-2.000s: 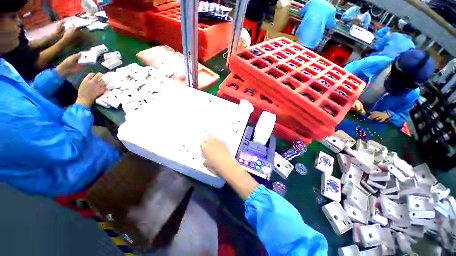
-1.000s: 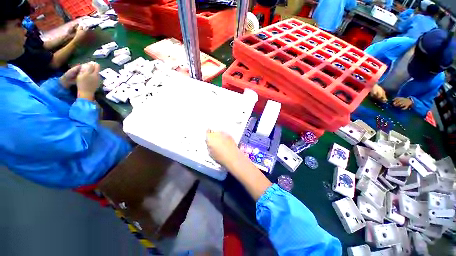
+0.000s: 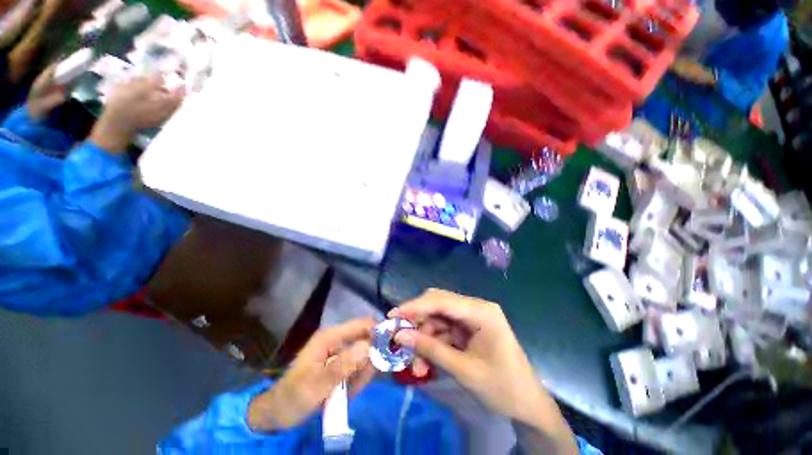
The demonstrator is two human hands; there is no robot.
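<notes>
My left hand (image 3: 316, 373) and my right hand (image 3: 476, 351) are close together at the bottom middle, above my lap. A shiny clear round disc (image 3: 385, 354) with a patterned ring is between their fingertips. My right thumb and fingers pinch the disc, and my left fingertips reach its left side. A narrow white piece (image 3: 336, 418), apparently a white housing seen edge-on, sticks out below my left fingers. My left fingers hide most of it.
A white foam box (image 3: 294, 142) lies left of the dark dispenser (image 3: 441, 191) with its white roll (image 3: 466, 120). Housings (image 3: 681, 329) are heaped at right. Loose discs (image 3: 495, 253) lie near the dispenser. Red trays (image 3: 516, 98) stand behind. A blue-sleeved person (image 3: 80, 222) works at left.
My right hand has moved from the foam box down to my lap and now holds a disc. My left hand has come into view with the white piece. The view has tilted down.
</notes>
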